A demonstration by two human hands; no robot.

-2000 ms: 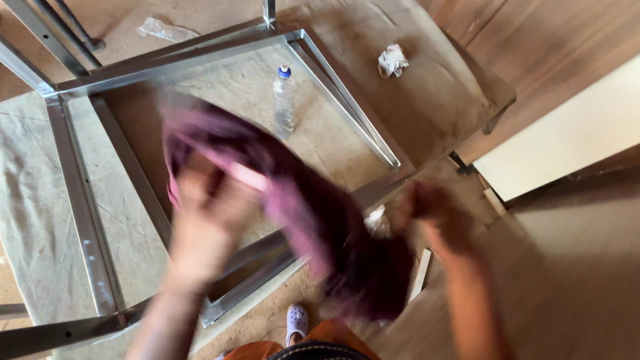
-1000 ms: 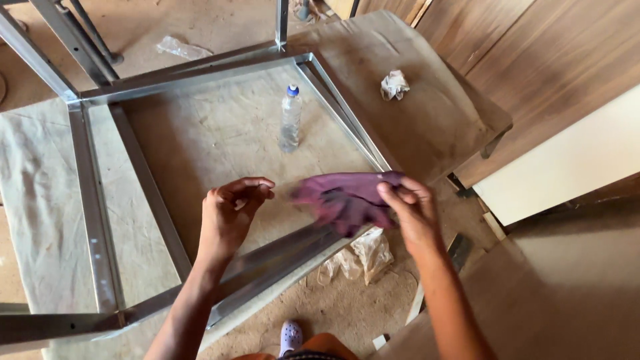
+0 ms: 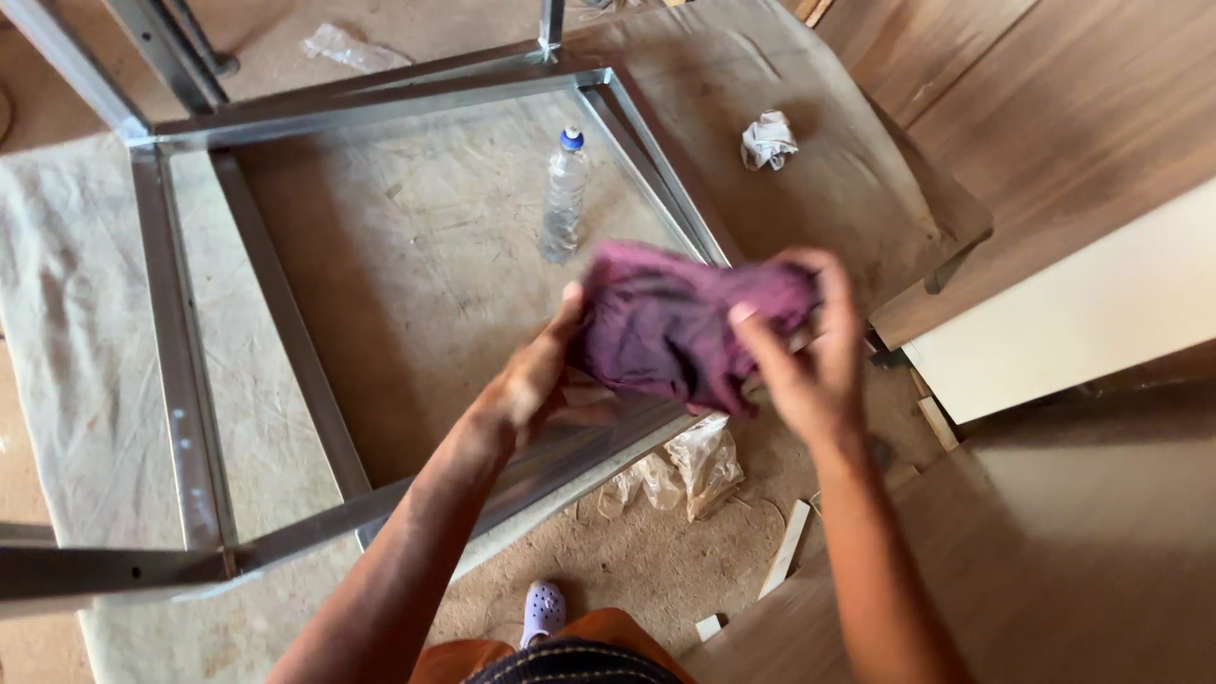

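A bunched purple cloth is between my two hands, above the near right part of a welded metal frame. My right hand grips the cloth's right end, thumb on top and fingers behind. At the cloth's left edge is my left hand, its thumb up against the fabric and its other fingers partly hidden underneath. Beyond the cloth, inside the frame's outline, stands a clear plastic bottle with a blue cap. The frame rests on a stained cloth-covered table.
A crumpled white wad lies on the table cover at the right. Clear plastic bags and a pale wooden strip are on the floor. Wood-grain panels and a white board flank the right side. Another plastic wrapper lies at the back.
One second ago only my right hand held the purple cloth, with my left hand apart from it. Now my left hand has come to the cloth's left edge, and the cloth is bunched between both hands.
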